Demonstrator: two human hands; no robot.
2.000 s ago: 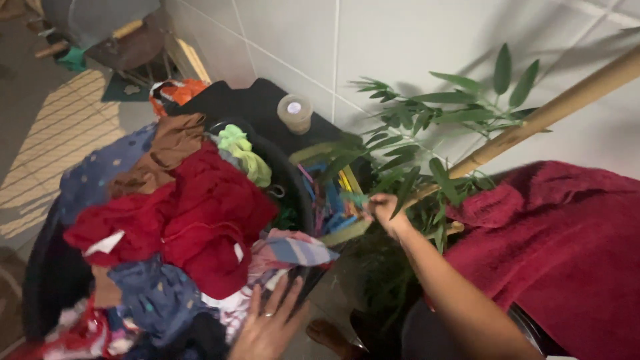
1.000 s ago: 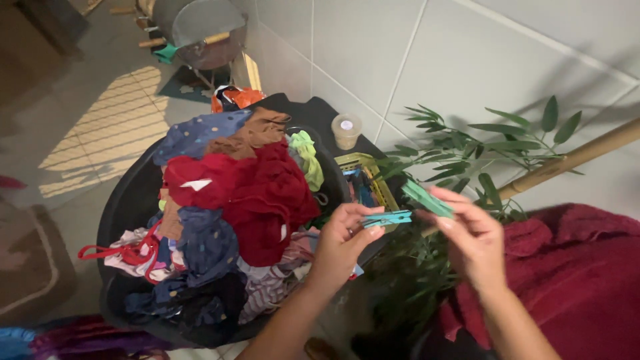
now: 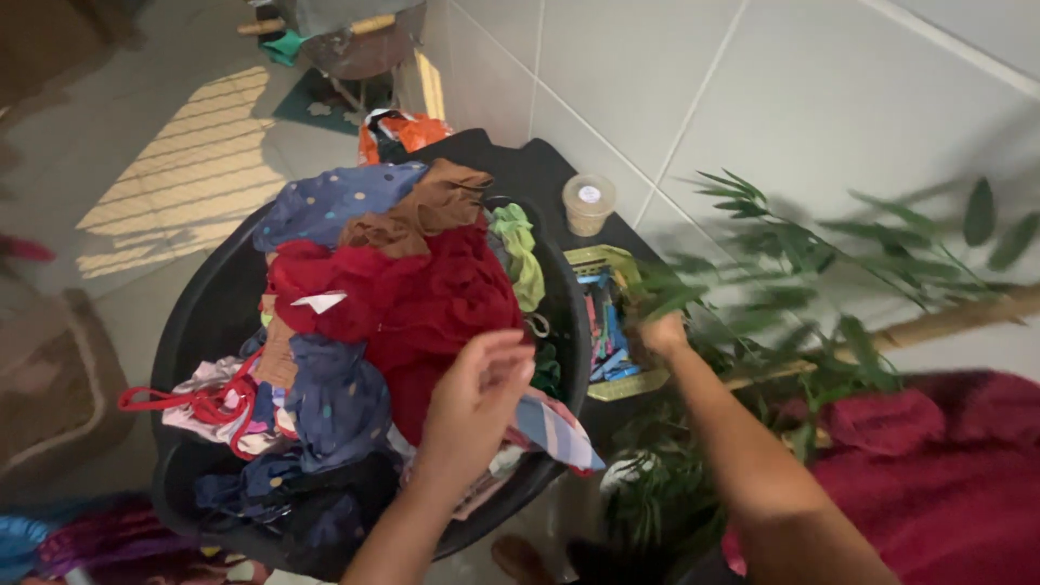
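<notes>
A large black tub is heaped with clothes, among them a red garment, a blue dotted garment and a brown cloth. Over the tub's right part is my left hand, fingers loosely curled, with no object visible in it. My right hand is at the right edge of a yellow-green plastic basket of colourful clothespins; leaves partly cover its fingers, so what they hold is hidden.
Bamboo leaves and a pole cross the right side, above a dark red towel. A lidded plastic cup stands on a black surface by the tiled wall. An orange bag lies behind the tub.
A second ago both hands held teal clothespins in front of me. Now my right hand is at the basket, and no clothespin shows in my left hand, which is over the clothes.
</notes>
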